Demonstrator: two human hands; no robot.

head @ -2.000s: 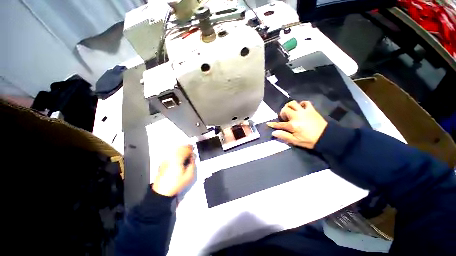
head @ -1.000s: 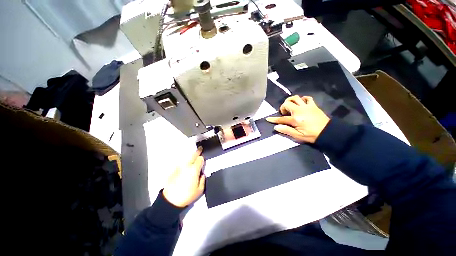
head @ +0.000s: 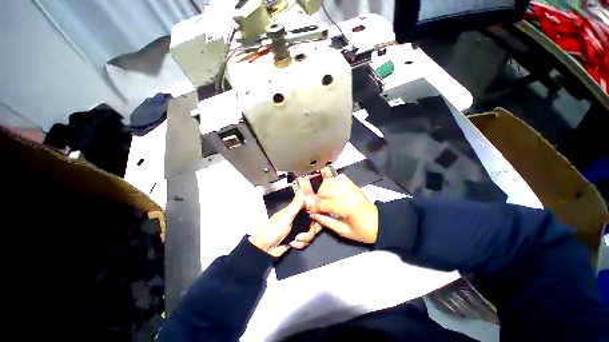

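Note:
A dark fabric strip (head: 277, 197) lies under the cream sewing head (head: 297, 120), at the pinkish clamp frame (head: 316, 182). A second dark strip (head: 300, 264) lies nearer me on the white sheet, partly covered by my hands. My left hand (head: 284, 227) is curled around a small black patch (head: 297, 227) in front of the clamp. My right hand (head: 344, 210) meets it from the right, fingers bent at the patch and the clamp's near edge. Whether the right fingertips pinch anything is hidden.
Loose black squares (head: 445, 158) lie on dark fabric at the right. A brown cardboard box (head: 534, 153) stands right of the table, and another box (head: 123, 184) with dark pieces stands at the left. A black screen (head: 461, 17) is at the top. Red goods (head: 574, 40) lie beyond.
My right hand has moved left and nearer me, off the strip beside the clamp. My left hand has moved right to meet it. More loose squares show at the right.

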